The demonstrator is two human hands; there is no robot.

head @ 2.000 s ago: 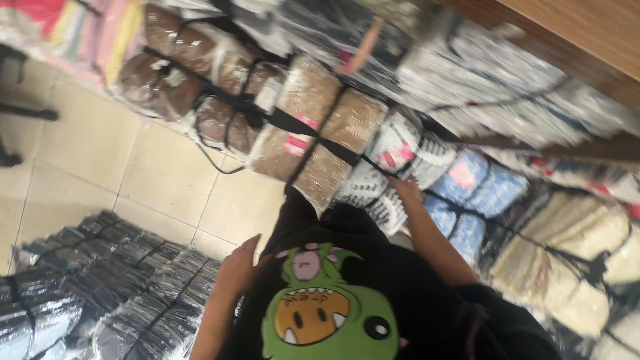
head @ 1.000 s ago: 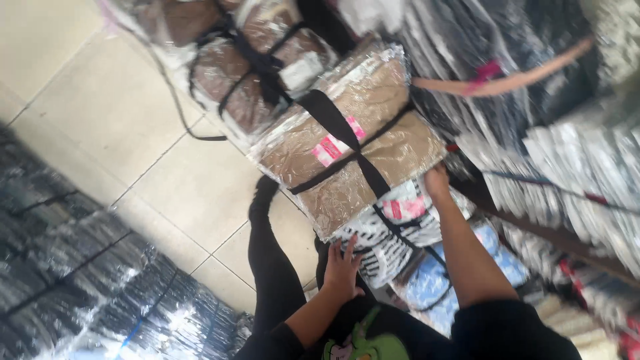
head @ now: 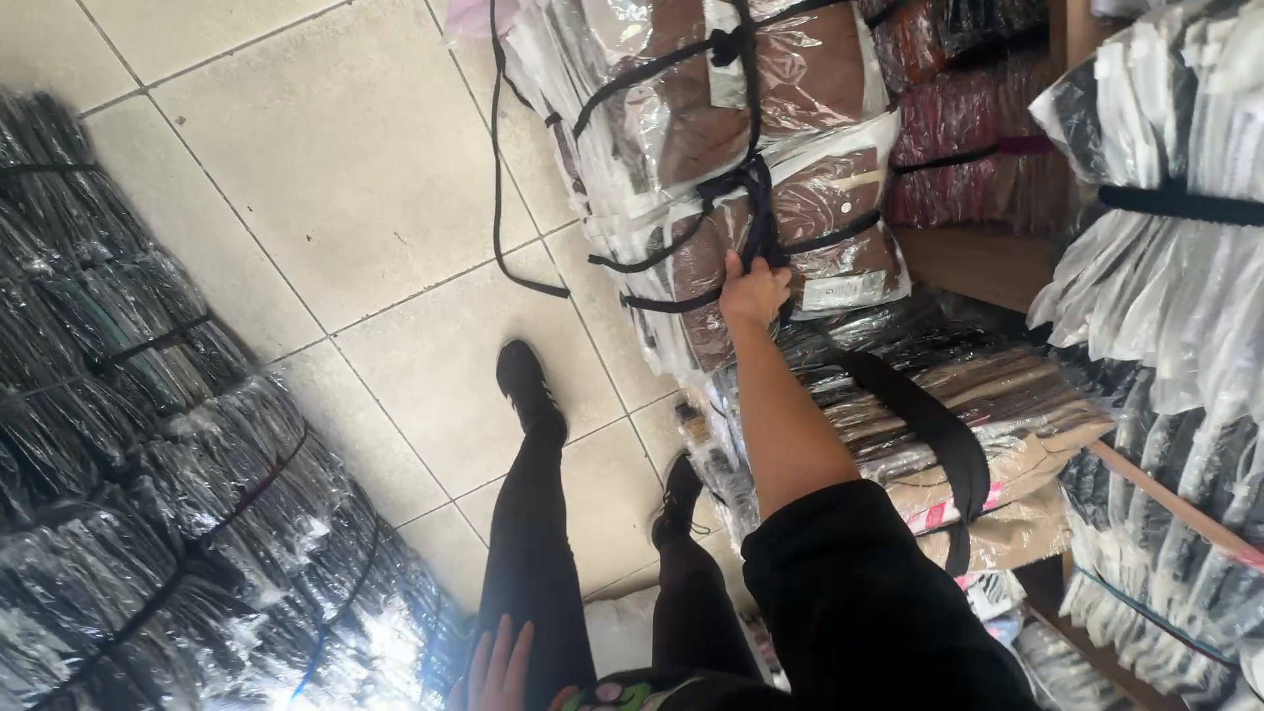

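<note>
My right hand (head: 754, 289) is closed around the knotted black strap (head: 755, 202) on a bundle of brown garments in clear plastic bags (head: 691, 237). Another brown bagged stack (head: 810, 69), also strapped, adjoins it at the top. My left hand (head: 502, 667) hangs near my thigh at the bottom edge, fingers spread, holding nothing; part of it is cut off. Just below the brown bundle, a tan bagged bundle (head: 1027, 528) with a wide black strap (head: 923, 420) lies tilted on its side against the shelves. A loose strap end (head: 499, 197) trails over the floor.
Strapped stacks of dark bagged garments (head: 168, 444) line the left side. At right, wooden shelving (head: 963, 262) holds red bagged garments (head: 943, 148), with white bagged stacks (head: 1155, 296) beside it. Beige floor tiles (head: 326, 178) lie between, under my shoes (head: 528, 380).
My right hand has moved from the tan bundle to the brown bundle's strap. My left hand has left the tan bundle, which now lies tilted. The view has shifted a lot.
</note>
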